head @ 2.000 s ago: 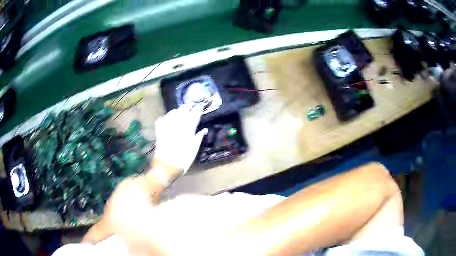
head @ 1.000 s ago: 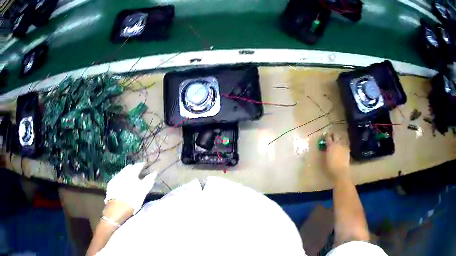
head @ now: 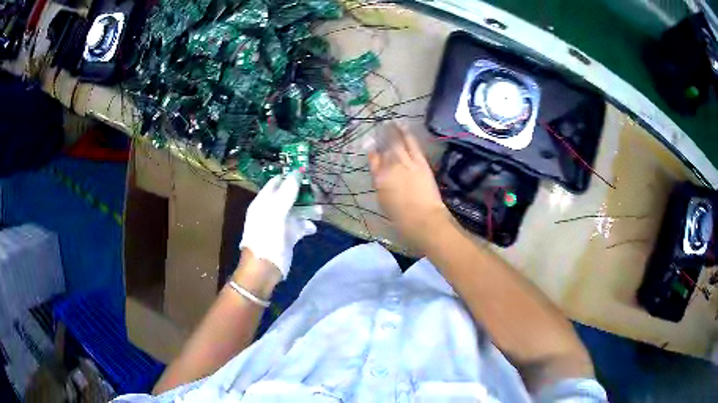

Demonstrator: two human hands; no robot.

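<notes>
My left hand (head: 272, 224), in a white glove, holds a small green circuit board (head: 296, 160) by its lower edge, at the near side of the board pile (head: 228, 71). My right hand (head: 403, 177), bare and blurred, is over the dark lead wires between the pile and the housings; whether it holds a wire I cannot tell. To its right lies the black front housing (head: 571, 118) with a round silver speaker driver (head: 501, 98). The black rear housing (head: 466, 183) lies partly under it, with a small green part (head: 510, 199) on red wires.
Another speaker housing (head: 669, 268) lies at the bench's right end, and one (head: 105, 35) at the upper left. The green conveyor (head: 622, 47) with its pale rail (head: 579, 57) runs behind. A cardboard carton (head: 185, 271) and a blue crate (head: 106, 342) stand below the bench.
The view has swung left. My left hand has moved onto the pile's near edge and taken hold of a board. My right hand has moved left, from the right-hand housing to the wires by the pile.
</notes>
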